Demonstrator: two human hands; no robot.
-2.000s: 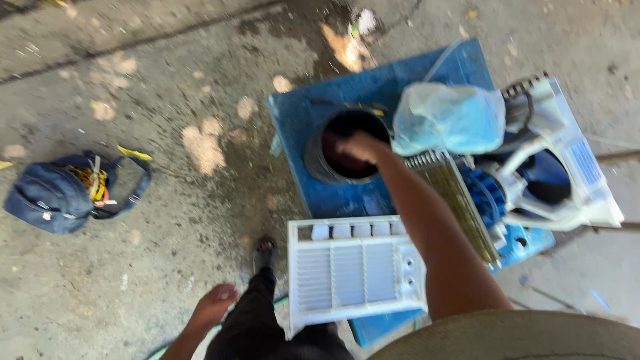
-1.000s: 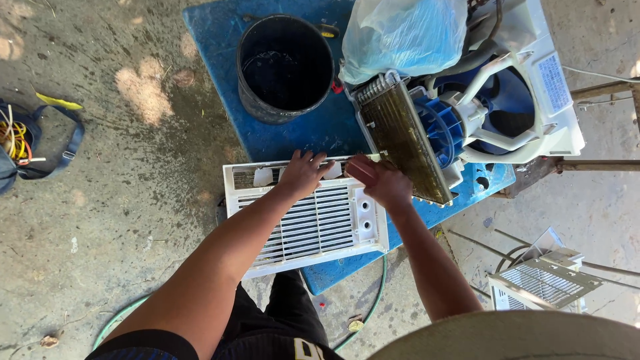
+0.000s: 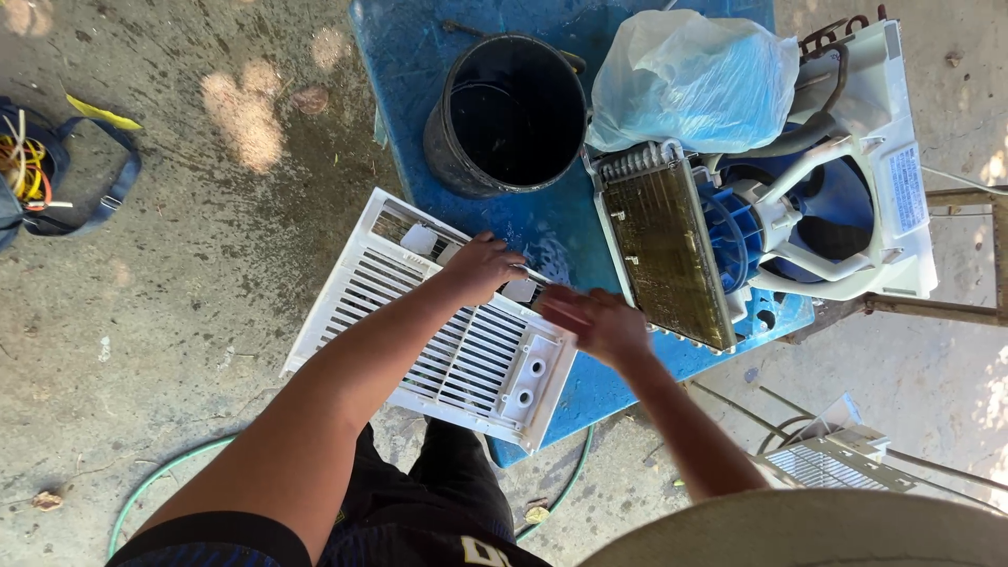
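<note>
My left hand (image 3: 482, 270) grips the upper edge of a white plastic air conditioner front grille (image 3: 378, 283), which lies tilted over the near edge of a blue table (image 3: 583, 394). My right hand (image 3: 610, 327), blurred, holds a reddish-brown brush or block (image 3: 565, 309) against the same edge, right of my left hand. Louvre slats fill most of the grille, with two round holes at its right end. Beyond it stands a black bucket (image 3: 445, 146) with dark liquid inside. Wet patches show on the table beside my hands.
Right of my hands stands an air conditioner chassis with a finned coil (image 3: 661, 244) and blue fan (image 3: 732, 236). A plastic bag (image 3: 693, 87) lies behind. A blue bag (image 3: 118, 177) is on the floor at left; a green hose (image 3: 169, 465) runs near my feet.
My right hand has gone from inside the bucket to the grille's edge, now with the reddish item. My left hand has come up onto the grille, which has since turned at an angle.
</note>
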